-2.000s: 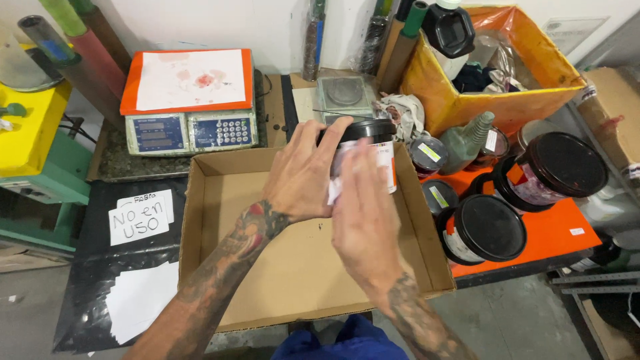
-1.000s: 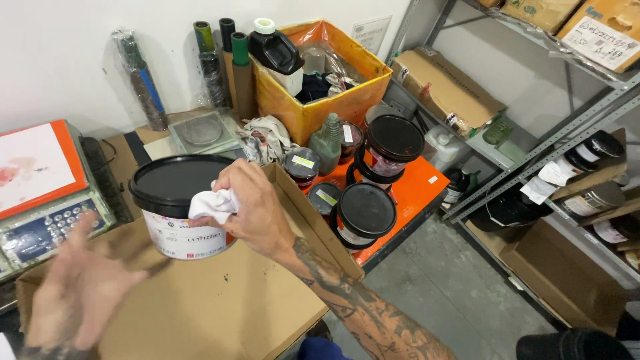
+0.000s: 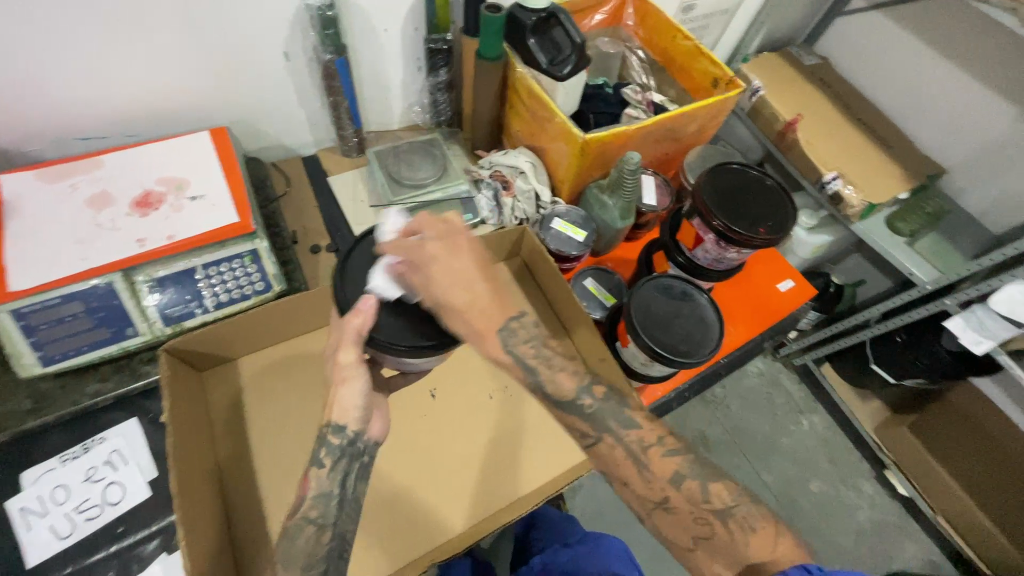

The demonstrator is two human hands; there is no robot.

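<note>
My left hand (image 3: 358, 372) holds a round plastic tub with a black lid (image 3: 408, 324) from its left side and underneath, above an open shallow cardboard box (image 3: 480, 432). In my right hand (image 3: 448, 268) is a crumpled white cloth or paper wipe (image 3: 387, 276), pressed on the top of the lid. The right hand is somewhat blurred. Most of the tub's side is hidden by the lid and my hands.
A digital scale (image 3: 200, 280) stands left of the box. Behind are a glass plate (image 3: 416, 168), a stained rag (image 3: 512, 188) and a yellow-orange bin (image 3: 624, 144). Several black-lidded tubs (image 3: 674, 320) crowd an orange surface (image 3: 760, 296) at right, near metal shelving (image 3: 920, 280).
My left hand, apart from the tub one second ago, is now on it. The wipe has moved from the tub's side to the lid top. The view has swung back left since then.
</note>
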